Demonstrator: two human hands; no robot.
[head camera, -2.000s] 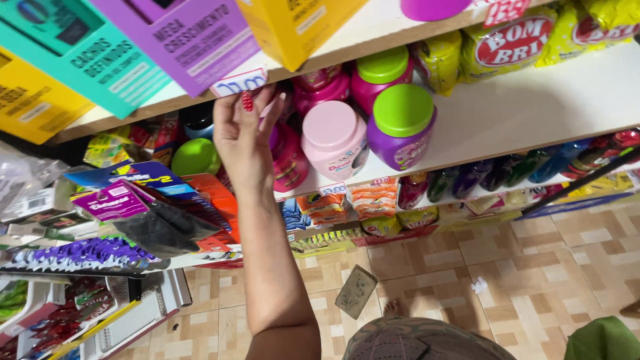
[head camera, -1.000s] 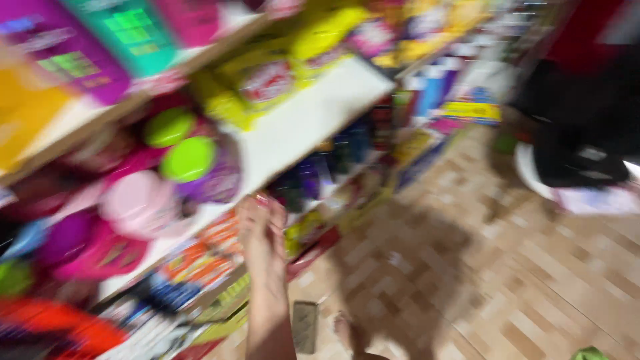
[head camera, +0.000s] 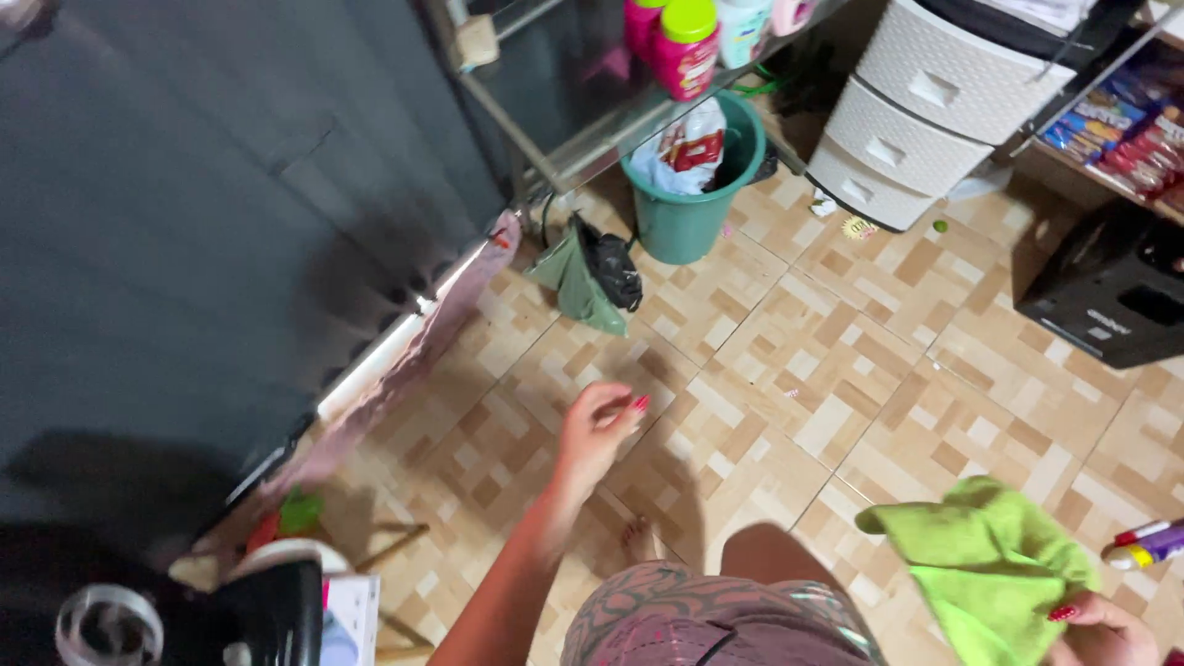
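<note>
My left hand (head camera: 599, 427) hangs over the tiled floor in the middle of the view, its fingers loosely curled with nothing seen in them. At the lower right my right hand (head camera: 1101, 629) grips a green cloth (head camera: 994, 564), which droops from the fingers toward the left. Part of that hand is cut off by the frame's edge. Beyond my left hand, a green plastic bag (head camera: 581, 287) and a black bag (head camera: 612, 268) lie together on the floor.
A green bucket (head camera: 684, 222) with plastic bags stands under a glass shelf (head camera: 610, 139) holding pink jars (head camera: 686, 55). Right of it are a white drawer unit (head camera: 906, 139) and a black speaker-like box (head camera: 1101, 287). A dark metal door (head camera: 213, 213) borders the left; a black seat (head camera: 277, 610) stands lower left.
The view has swung from the stocked product shelves to the floor and dark door. My left hand, earlier at a shelf's price tag, is now over the floor. My right hand has come into view with the cloth.
</note>
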